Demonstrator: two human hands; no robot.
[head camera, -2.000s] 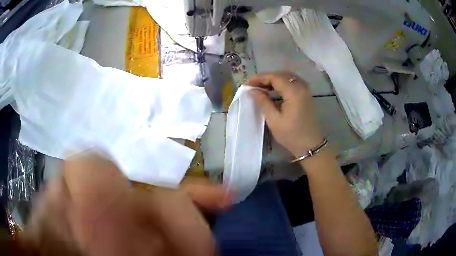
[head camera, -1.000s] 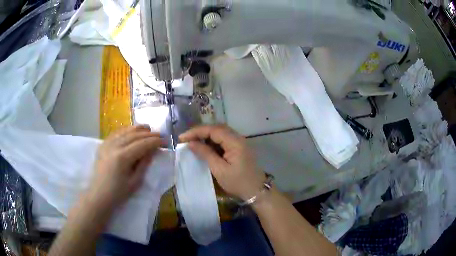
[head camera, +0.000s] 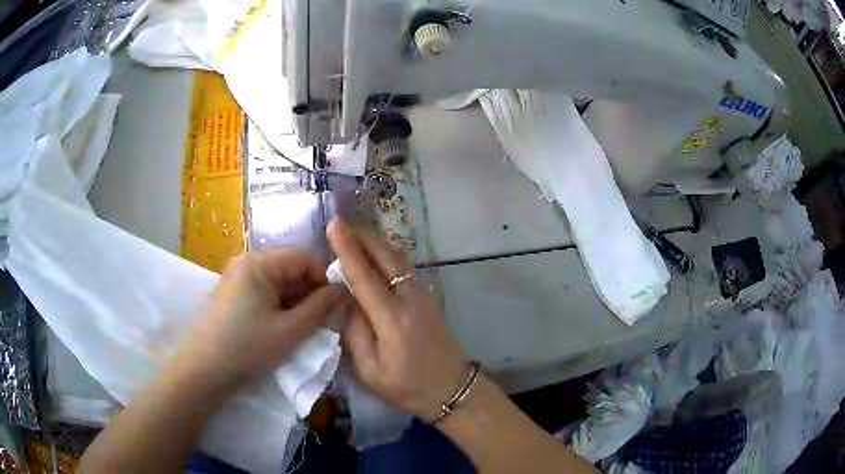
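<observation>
The white cut panel (head camera: 120, 296) runs from the far left, under my left forearm, to the table's front edge. My left hand (head camera: 269, 310) pinches its edge just in front of the needle plate (head camera: 285, 215). My right hand (head camera: 384, 324) is beside it, fingertips meeting the left ones, with a small bit of white fabric between them. The white strip (head camera: 375, 417) hangs below my right hand towards my lap, mostly hidden by the hand. The presser foot and needle (head camera: 320, 171) are just beyond my fingertips, with no fabric visible under them.
The sewing machine (head camera: 537, 46) spans the top. A strip bundle (head camera: 588, 204) lies right of the needle, with a small black-handled tool (head camera: 669, 250) beside it. White bundles (head camera: 732, 370) are heaped at the lower right. White pieces (head camera: 176, 42) lie behind and left of the head.
The strip's upper end has gone from lying flat between my fingertips to being mostly covered by my right hand, which has turned over it. Both hands sit slightly nearer my lap relative to the needle.
</observation>
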